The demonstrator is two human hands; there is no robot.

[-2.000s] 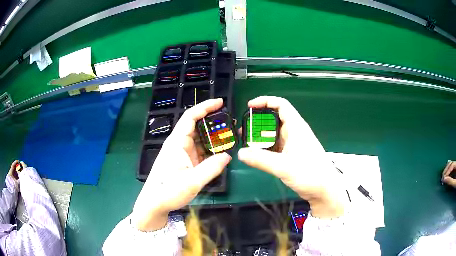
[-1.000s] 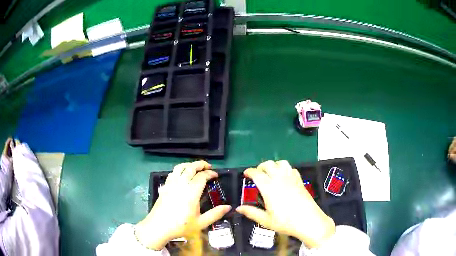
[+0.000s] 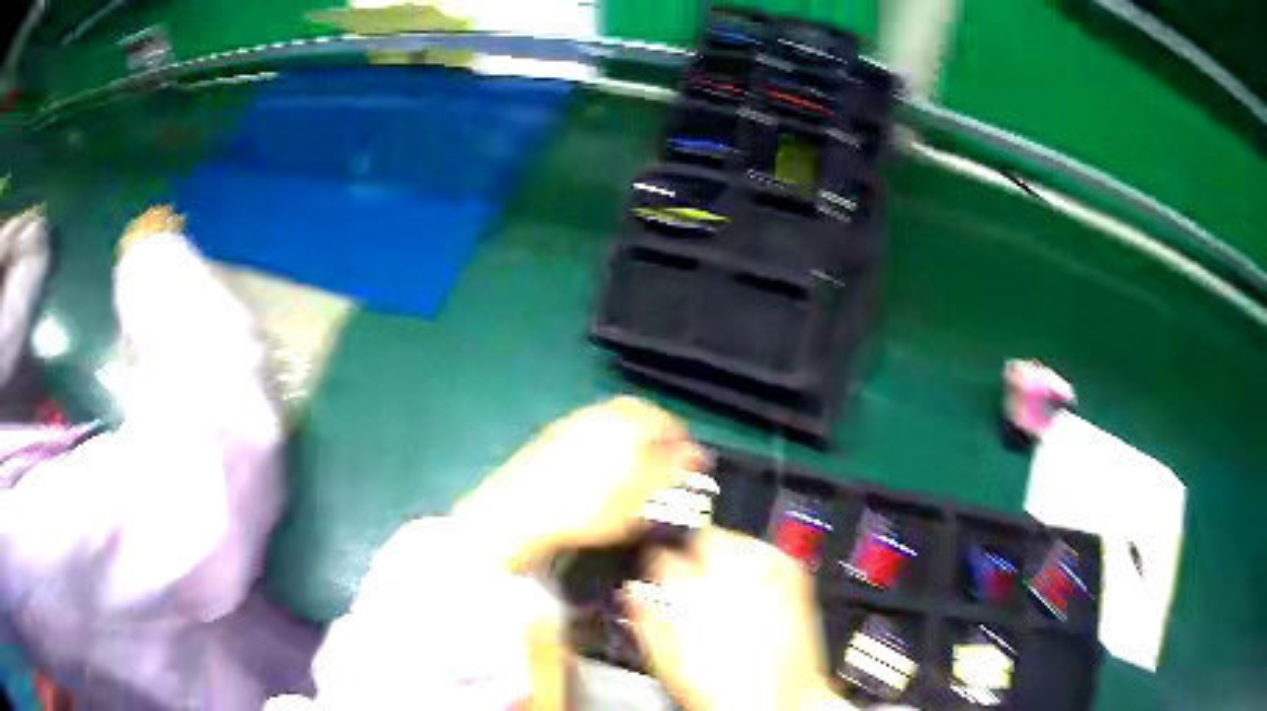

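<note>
The view is blurred. The near tray (image 3: 1028,667) lies crosswise in front of me, with several smartwatches in its pockets, red-lit in the far row (image 3: 878,550) and white-lit in the near row (image 3: 878,656). My left hand (image 3: 591,465) is over the tray's left end, its fingers closed on a white-lit smartwatch (image 3: 681,502). My right hand (image 3: 736,611) is just nearer and to the right, its fingertips at another lit smartwatch (image 3: 648,597); blur hides whether it grips it. My hands partly hide the tray's left end.
Two stacked trays (image 3: 716,313) lie lengthwise beyond the near tray. A pink device (image 3: 1037,395) and white paper (image 3: 1098,479) are at right. A blue mat (image 3: 368,195) and a neighbour's pale sleeve (image 3: 195,375) are at left. A metal rail runs behind.
The view has turned left, so the trays and paper appear farther right. Both hands have moved from the tray's middle watches to its left end. Earlier they held two watches up above the bench.
</note>
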